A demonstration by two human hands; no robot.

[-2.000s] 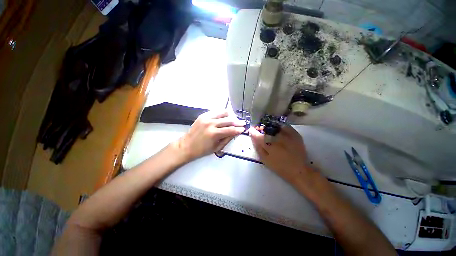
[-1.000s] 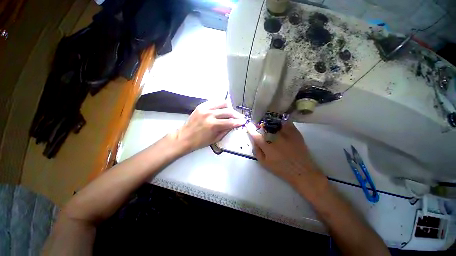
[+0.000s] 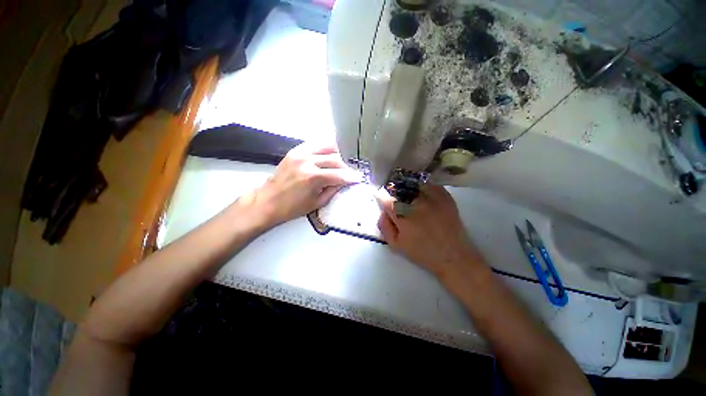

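Observation:
The white sewing machine [image 3: 495, 116] stands in front of me, its top dusted with dark lint. My left hand [image 3: 303, 184] is at the left side of the needle area [image 3: 360, 172], with its fingertips close to the needle. My right hand [image 3: 424, 228] is at the right side, its fingers partly hidden behind dark metal parts [image 3: 406, 187]. Glare hides whether the fingertips of either hand hold anything. A dark strap-like piece [image 3: 240, 145] lies on the table, its right end meeting my left hand.
Blue-handled thread snips [image 3: 545, 267] lie right of my right hand. A white parts tray [image 3: 650, 340] sits at the right table end. A dark pile of cut pieces [image 3: 116, 93] lies on cardboard [image 3: 85, 263] at the left. A brownish loop [image 3: 317, 223] is below my left hand.
The whole view has shifted, so the machine and table appear further left and higher. My right hand's fingertips have drawn slightly away from my left fingertips. The phone is out of view.

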